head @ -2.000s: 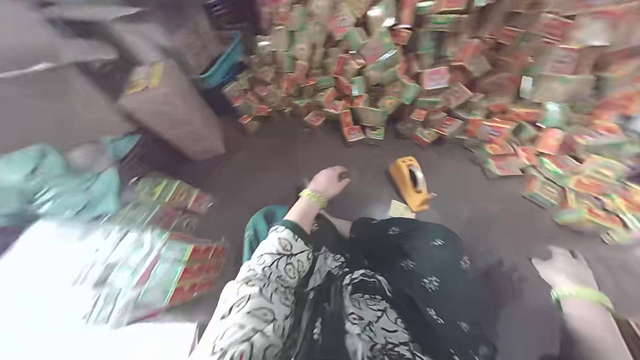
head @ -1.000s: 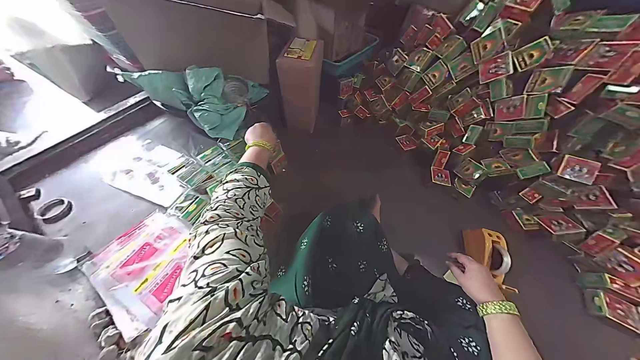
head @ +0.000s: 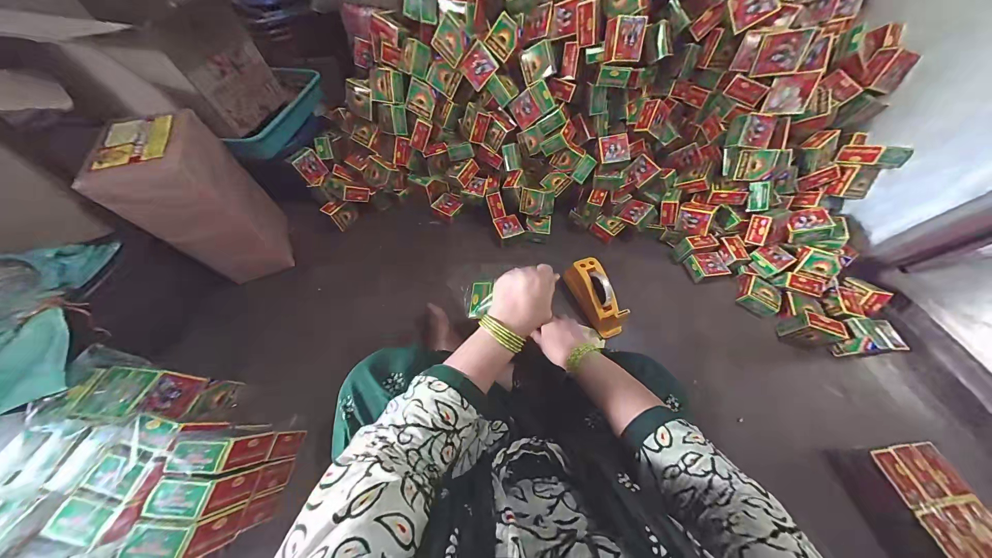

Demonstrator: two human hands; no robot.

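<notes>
My left hand [head: 525, 298] is curled, fingers down, above my lap; beside its knuckles a green and yellow small box in clear wrap [head: 479, 299] shows, partly hidden behind the hand. Whether the fingers grip it cannot be made out. My right hand [head: 564, 341] touches the left one at the wrist side, with its fingertips hidden. Just right of both hands lies a yellow tape dispenser [head: 595, 296] with a roll in it. A pale piece [head: 593, 338] shows beside my right hand, near the dispenser's lower end.
A big heap of small red and green boxes [head: 542, 116] covers the floor ahead. Plastic-wrapped box bundles [head: 178, 496] lie at lower left, another bundle [head: 934, 496] at lower right. A tall brown carton [head: 209, 201] and a teal tub [head: 298, 116] stand at upper left.
My left hand has come back from the wrapped boxes at the left to the middle. My right hand has left the tape dispenser's side and now meets the left. The view has swung.
</notes>
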